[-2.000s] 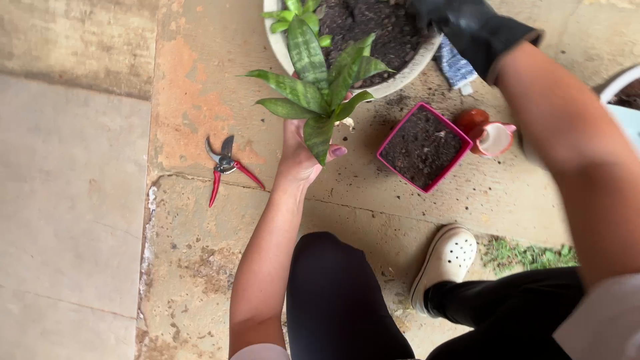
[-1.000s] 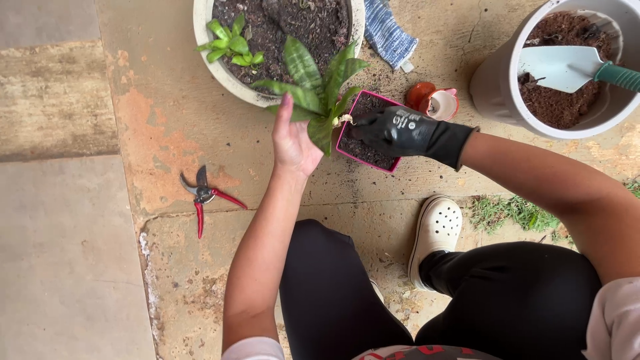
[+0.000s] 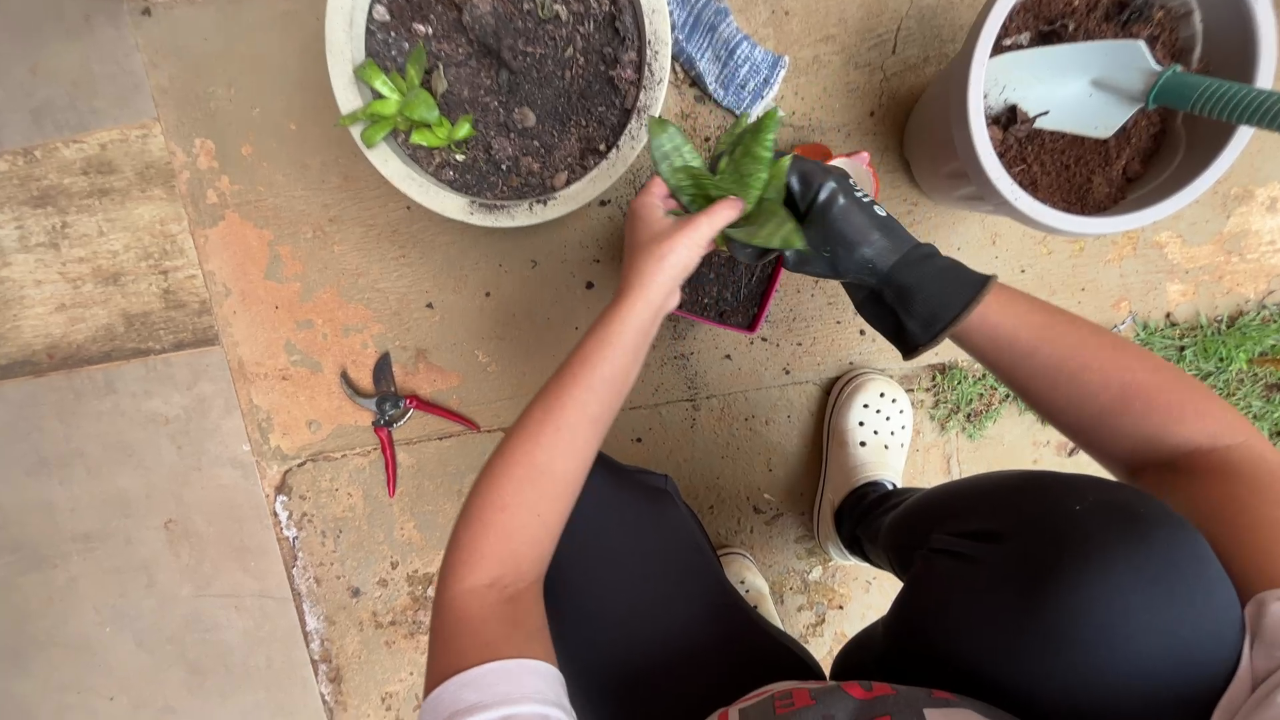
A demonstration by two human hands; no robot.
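A green snake plant with mottled leaves is over the pink square pot, which holds dark soil. My bare left hand grips the plant's leaves from the left, with the thumb across them. In a black coated glove, my right hand is at the right side and base of the same plant, its fingers partly hidden under the leaves. Whether those fingers hold the base or the soil cannot be made out. The roots are hidden.
A round pale planter with soil and a small green plant stands upper left. Red-handled pruning shears lie left. A blue knitted glove, a small orange-and-white ceramic item and a grey pot with a trowel are beyond.
The plant has moved from beside the pink pot to over it, in my left hand. My gloved hand has gone from the upper planter to the pink pot's soil, then to the plant.
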